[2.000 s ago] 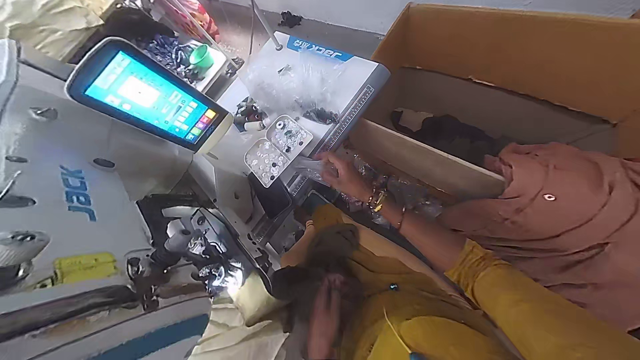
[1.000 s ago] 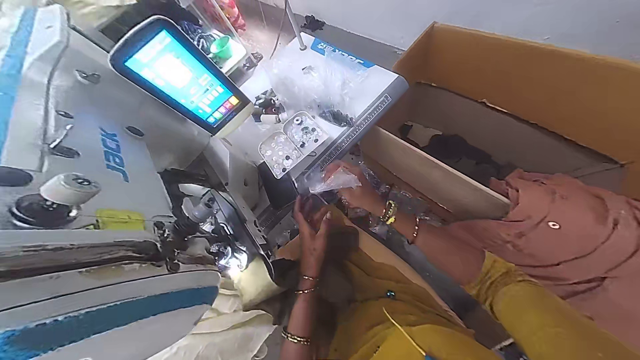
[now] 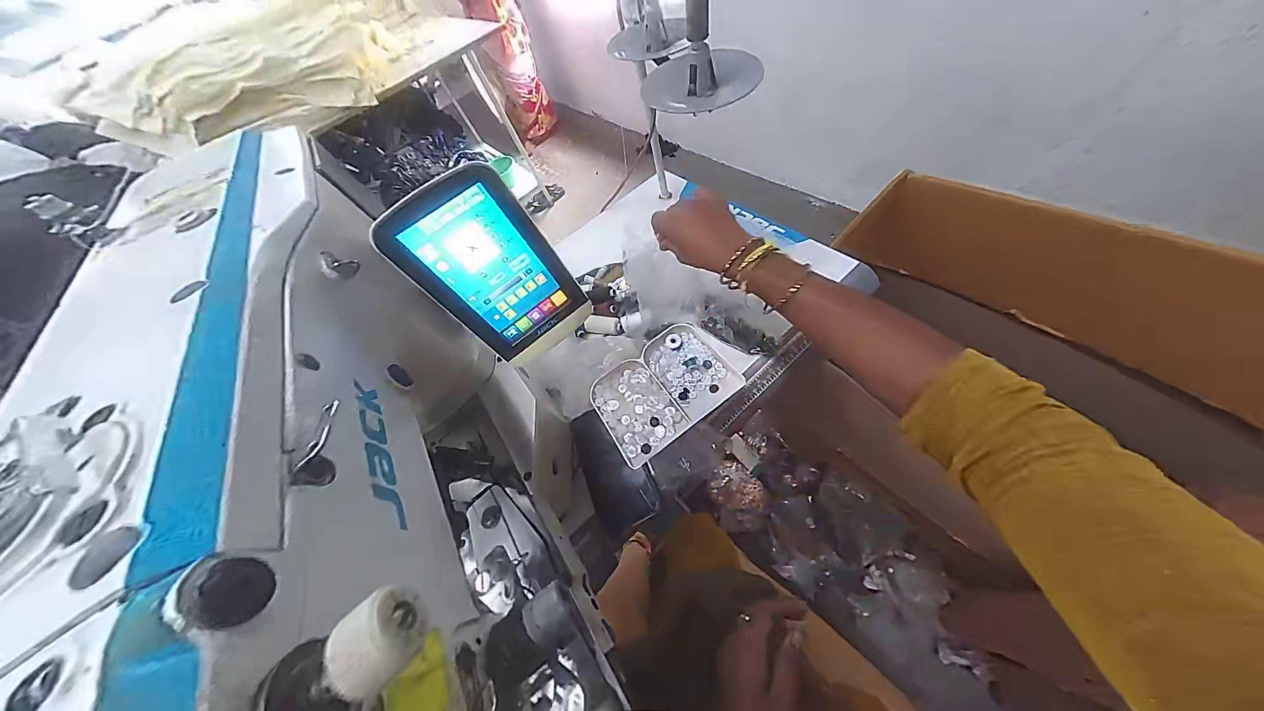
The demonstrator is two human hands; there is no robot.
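Observation:
My right hand [image 3: 703, 232] is raised over the white table of the Jack sewing machine [image 3: 370, 444], its fingers closed on a clear plastic bag [image 3: 657, 281]. Below it sits an open two-part plastic case [image 3: 637, 461], with small clear, white and dark buttons [image 3: 691, 370] in both halves. My left hand [image 3: 765, 647] is low at the bottom centre, in shadow and blurred over the lap; its fingers show only partly, and I cannot tell whether they hold anything. The lit control screen [image 3: 484, 262] stands left of the case.
Thread spools [image 3: 602, 324] lie behind the case. Plastic bags of small items [image 3: 790, 504] fill a space beside the table. A large cardboard box [image 3: 1066, 286] is on the right. A thread stand [image 3: 701, 81] rises at the back. Pale cloth [image 3: 227, 69] lies at upper left.
My right hand has moved from beside the button case to farther back over the table. My left hand, near the case one second ago, is now lower by the lap. The view has shifted.

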